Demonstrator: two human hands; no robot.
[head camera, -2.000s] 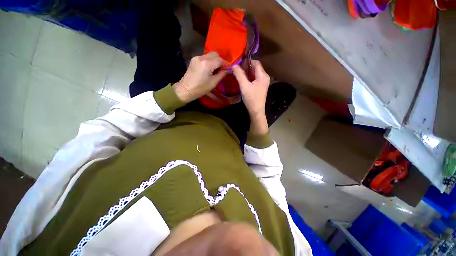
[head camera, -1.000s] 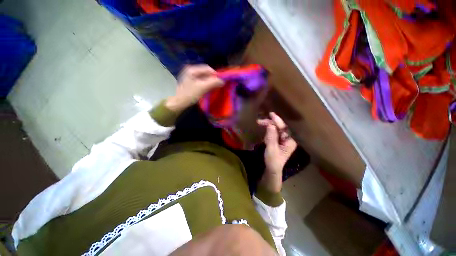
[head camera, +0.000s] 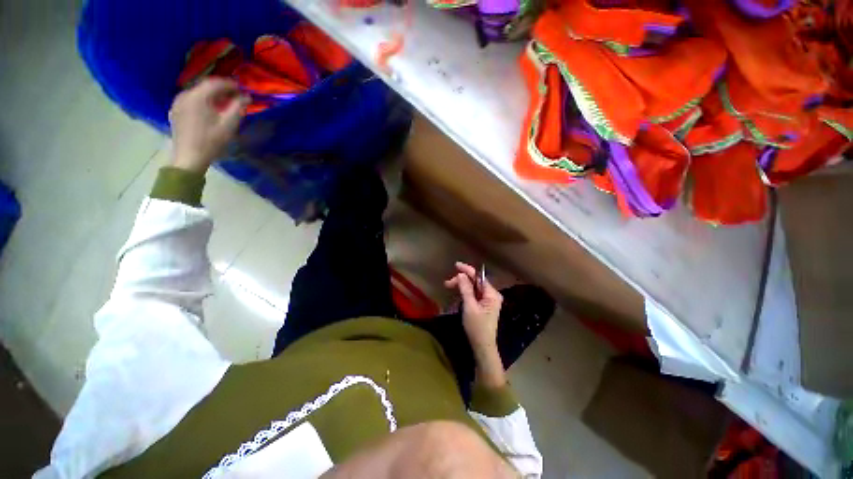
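Note:
My left hand (head camera: 201, 123), slightly blurred, is stretched out over the near rim of the blue bin (head camera: 112, 58). Its fingers are loosely curled beside the orange pouches (head camera: 278, 67) in the bin, and no pouch hangs from it. My right hand (head camera: 479, 304) is above my lap, with small thread snips (head camera: 482, 279) showing as a thin glint at its fingers. A large heap of orange pouches (head camera: 655, 94) with green-and-white bands and purple tape lies on the white table.
The white table (head camera: 580, 220) runs diagonally on the right, with brown board (head camera: 524, 220) below its edge. A red stool (head camera: 412, 297) shows between my legs. A dark open carton (head camera: 645, 412) and orange pieces (head camera: 744, 454) are at the lower right. Pale tiles are at left.
My left hand has moved up and left from above my lap to the blue bin, and the pouch it held is no longer seen in it. My right hand has moved slightly down and left.

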